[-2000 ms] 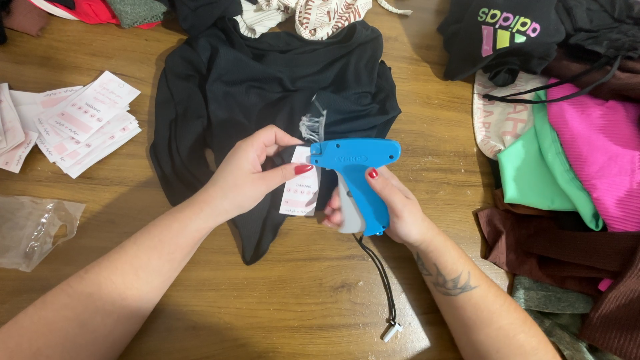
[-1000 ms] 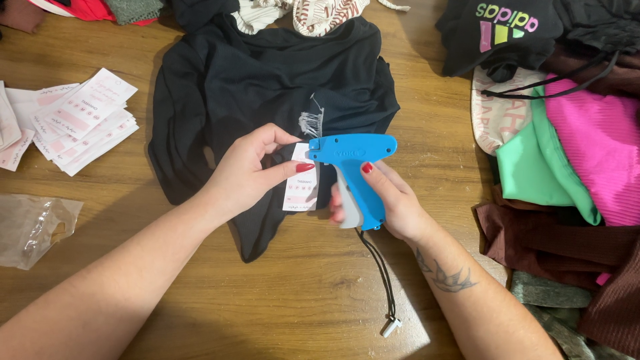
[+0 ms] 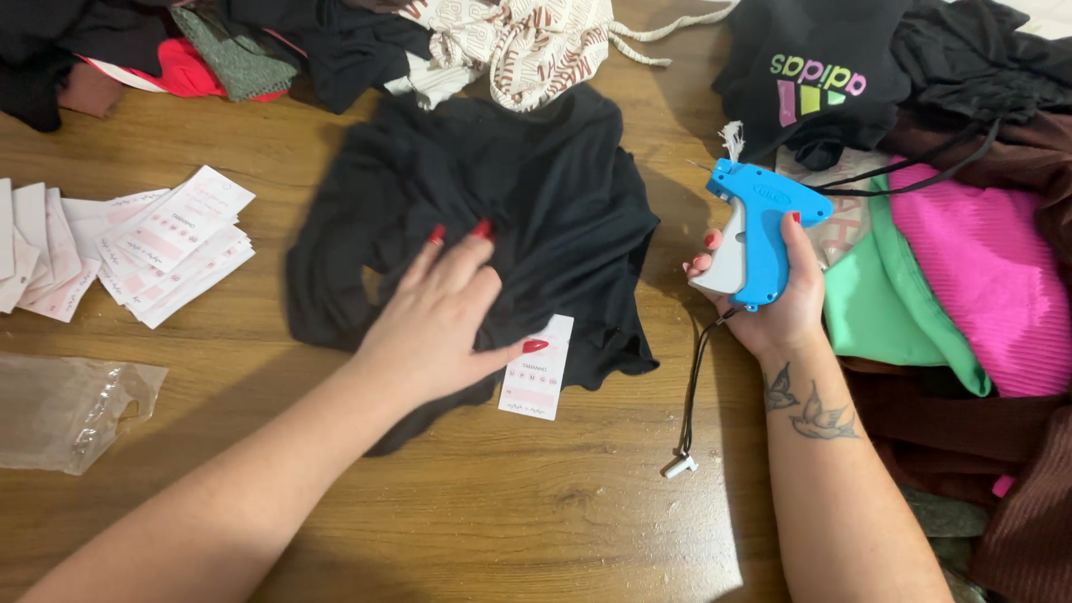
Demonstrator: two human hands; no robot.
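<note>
My left hand [image 3: 444,310] rests with spread fingers on a black garment [image 3: 536,184] laid on the wooden table. Its thumb touches the upper part of a white and pink paper tag [image 3: 533,389] at the garment's lower edge. Whether the tag is fastened to the cloth cannot be told. Off to the right, my right hand [image 3: 779,293] holds a blue tagging gun [image 3: 766,230] by its handle, with fingers by the grey trigger. The gun's needle points up and left, white plastic fasteners stand on its top, and a black cord hangs from its base.
Loose paper tags [image 3: 180,239] lie in piles at the left, above a clear plastic bag [image 3: 75,410]. Folded dark, red and patterned clothes [image 3: 544,50] line the far edge. At the right are a black Adidas garment [image 3: 812,75], green cloth [image 3: 896,310], pink ribbed cloth [image 3: 988,276] and brown clothes.
My right hand has moved right with the tagging gun, away from the garment. My left hand has left the gun's tip and now lies flatter on the black cloth, which has shifted.
</note>
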